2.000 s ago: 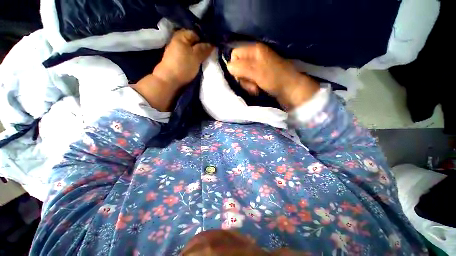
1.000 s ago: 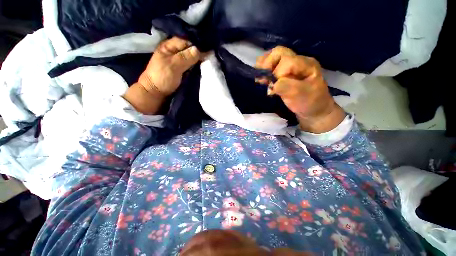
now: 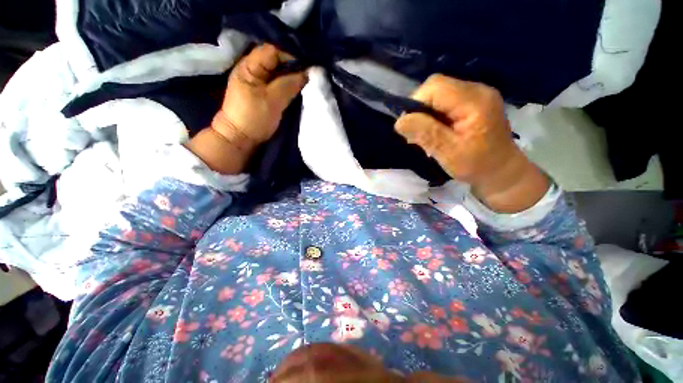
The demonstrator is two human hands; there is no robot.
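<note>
A bundle of navy quilted panels [image 3: 464, 45] with white wadding edges [image 3: 618, 56] lies in front of me, gathered at the middle. A narrow navy fabric tie [image 3: 374, 96] runs from the gathered point to my right hand. My right hand [image 3: 468, 135] is closed on the tie, pulled out to the right. My left hand [image 3: 258, 97] is closed on dark fabric beside the gathered point; it looks like the tie or its knot, partly hidden by my fingers. A white wadding flap [image 3: 326, 135] hangs between my hands.
A heap of white pieces [image 3: 82, 179] lies at the left. The pale tabletop [image 3: 573, 153] shows at the right, beside a black cloth pile [image 3: 644, 112]. A white and black pile [image 3: 636, 292] is at the lower right. The floral smock fills the lower view.
My right hand has moved away from the gathered point to the right and towards me, drawing out a longer length of tie. My left hand stays near the gathered point.
</note>
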